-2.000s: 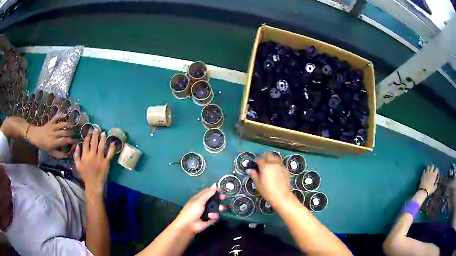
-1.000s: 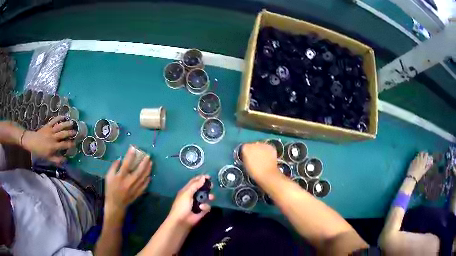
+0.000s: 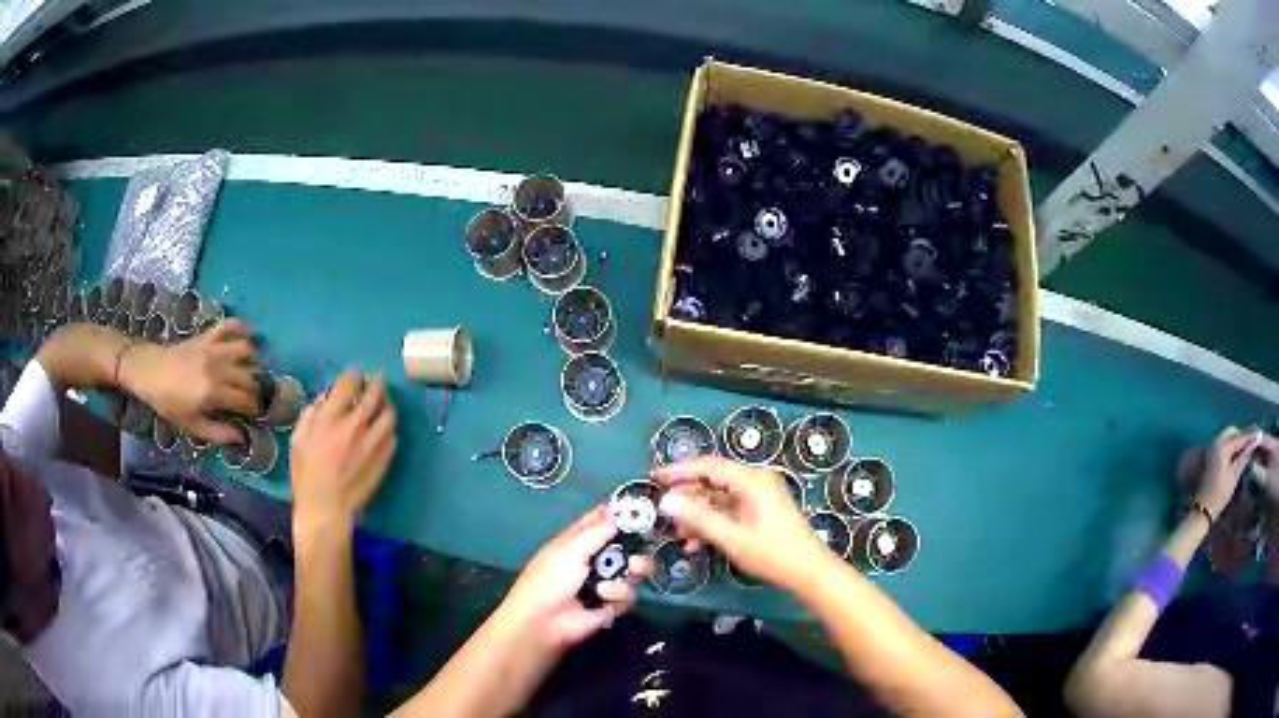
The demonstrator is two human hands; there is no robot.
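My left hand (image 3: pixel 578 572) is closed around a black plastic end piece (image 3: pixel 610 564) with a pale ring at its hub. My right hand (image 3: pixel 750 526) is just beside it, fingers bent and fingertips at the edge of a cylinder unit (image 3: pixel 634 511) with a pale centre; whether they pinch a part is unclear. Tan cylinder units stand clustered around and behind my right hand, some with white centres, such as one (image 3: pixel 818 442) at the back. My right hand hides part of the cluster.
An open carton (image 3: pixel 842 376) of black parts stands behind the cluster. More cylinder units (image 3: pixel 582 320) stand left of it, and one (image 3: pixel 438 356) lies on its side. A clear bag (image 3: pixel 166 225) is at far left. Other people's hands are at left (image 3: pixel 344 446) and right (image 3: pixel 1227 470).
My right hand has come back from the rear of the cluster towards my left hand. My left hand still holds the black part. The left neighbour's nearer hand has released a cylinder unit.
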